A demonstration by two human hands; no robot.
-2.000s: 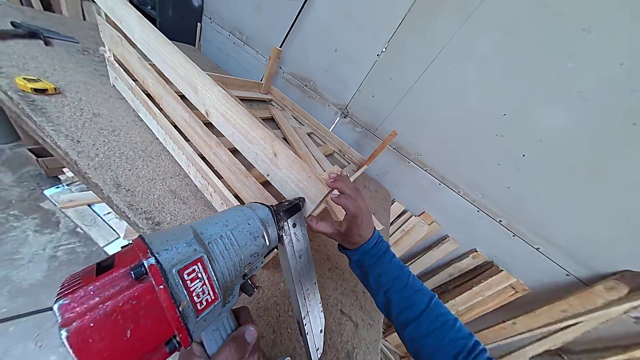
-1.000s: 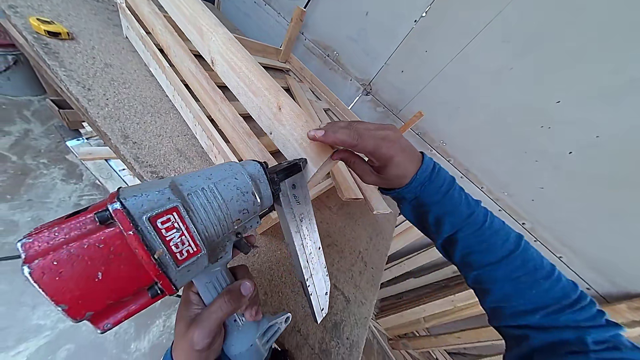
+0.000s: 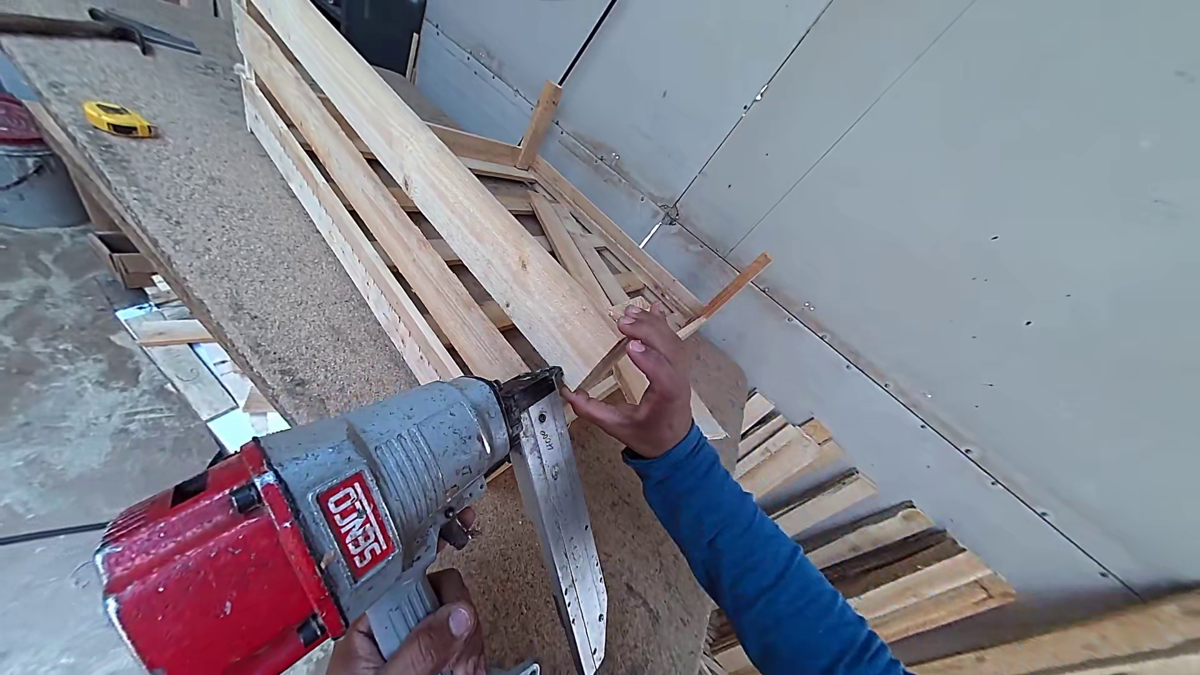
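Observation:
My left hand grips the handle of a red and grey Senco pneumatic nailer, which lies across the view. The dark nose of the nailer is at the near corner of a wide wooden board, and its metal magazine slants down. With thumb and fingers, my right hand holds the near end of that board, close beside the nose. The board lies along a slatted wooden frame, next to narrower slats. Part of my left hand is hidden behind the nailer.
The frame rests on a particleboard workbench. A yellow tape measure and a dark metal tool lie on the bench. Cut wooden pieces are stacked at the lower right, beside a grey panelled wall. A bucket stands at left.
My right hand, with its fingers over the board's end a second ago, now has its thumb low and its fingers raised at the end edge. The nailer remains at the board's end.

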